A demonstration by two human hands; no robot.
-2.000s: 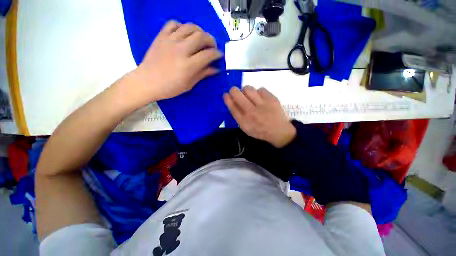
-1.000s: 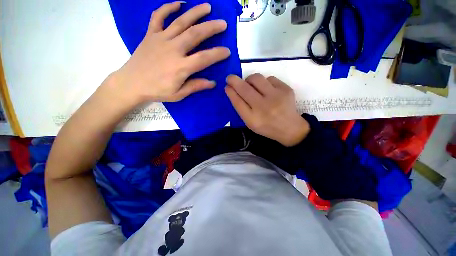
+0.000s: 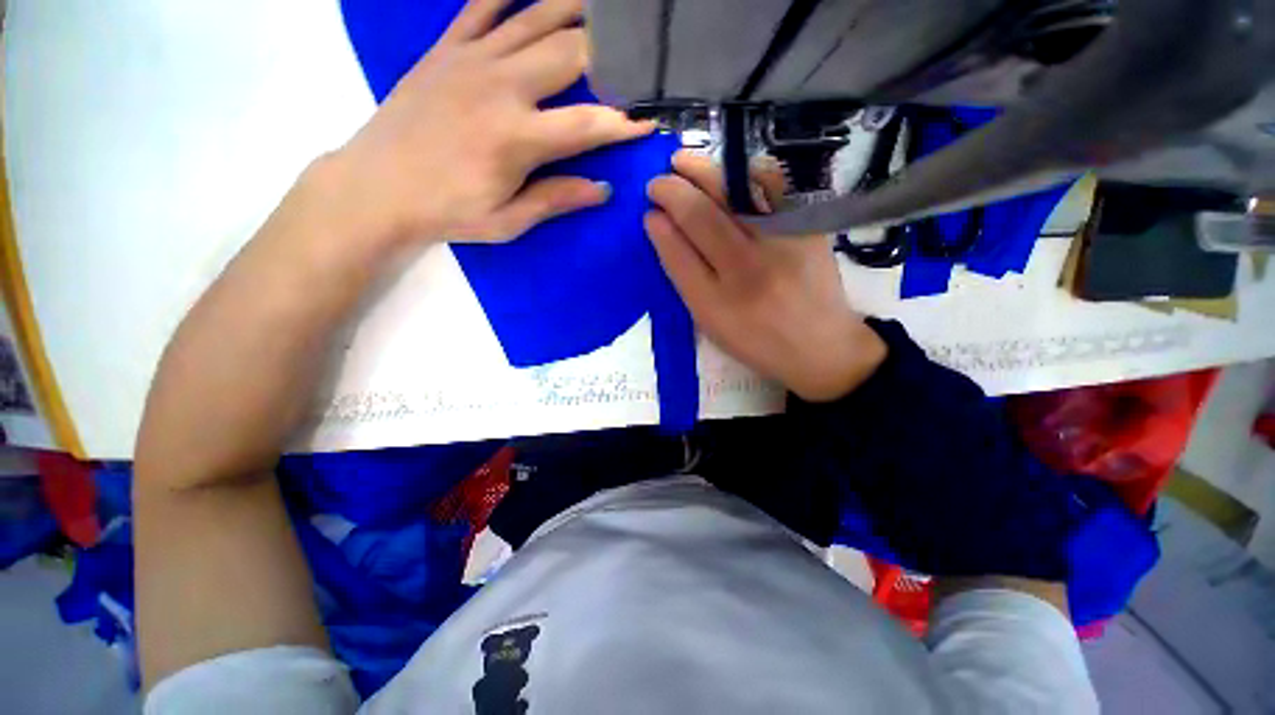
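A bright blue cut panel [image 3: 545, 293] lies flat on the white table. My left hand [image 3: 483, 147] rests on it with fingers spread, pressing it down. A narrow blue strip [image 3: 674, 363] runs along the panel's right edge and hangs to the table's front edge. My right hand [image 3: 755, 266] is at the strip's upper part, fingertips together beside the presser foot area [image 3: 692, 137]. The grey sewing machine head [image 3: 867, 49] looms over my right fingertips and hides part of the needle area. Whether my right fingers pinch the strip or only press it is hard to tell.
Black scissors [image 3: 878, 249] lie right of the needle, partly hidden by the machine, near blue scraps [image 3: 1014, 231]. A dark flat rectangle [image 3: 1154, 245] lies at the table's right end. A printed ruler [image 3: 1091, 349] runs along the front edge. A red plastic bag [image 3: 1119, 419] is below right.
The machine head now covers the upper right of the view. The panel and both hands have moved forward relative to the table edge, with my right fingertips at the presser foot. More strip shows below.
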